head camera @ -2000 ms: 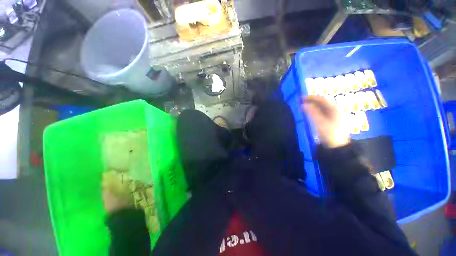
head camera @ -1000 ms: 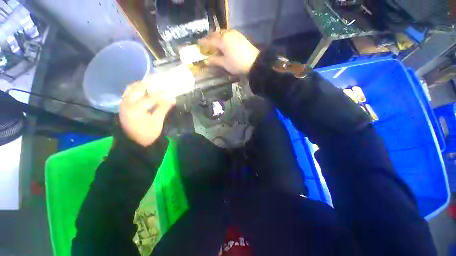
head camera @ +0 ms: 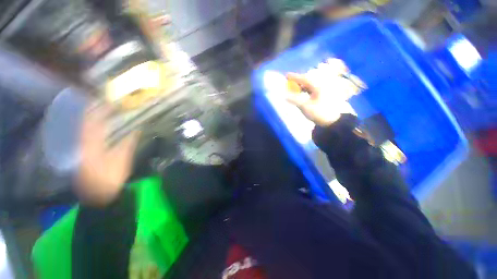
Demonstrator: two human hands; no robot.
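My left hand (head camera: 103, 163) is blurred, with its fingers apart beside the machine's front edge, and no part shows in it. My right hand (head camera: 319, 103) is over the upper left of the blue tote bin (head camera: 438, 109), its fingers bent near the glare-white moulded parts (head camera: 332, 71). Glare and blur hide whether it holds a part. The yellow-tan fixture (head camera: 136, 90) on the machine has a glaring white top; whether a part lies on it cannot be told. Some cream parts (head camera: 143, 261) show low in the green tote bin (head camera: 54, 245), partly behind my left sleeve.
A pale round bucket (head camera: 60, 131) stands left of the machine, behind my left hand. The stained grey machine bed (head camera: 207, 136) is ahead of my knees. A dark flat sheet (head camera: 377, 128) lies inside the blue bin. More blue containers (head camera: 463, 54) are at the right.
My right hand has moved from the fixture to the blue bin. My left hand has moved off the fixture and opened out. The view has turned, with the fixture further left.
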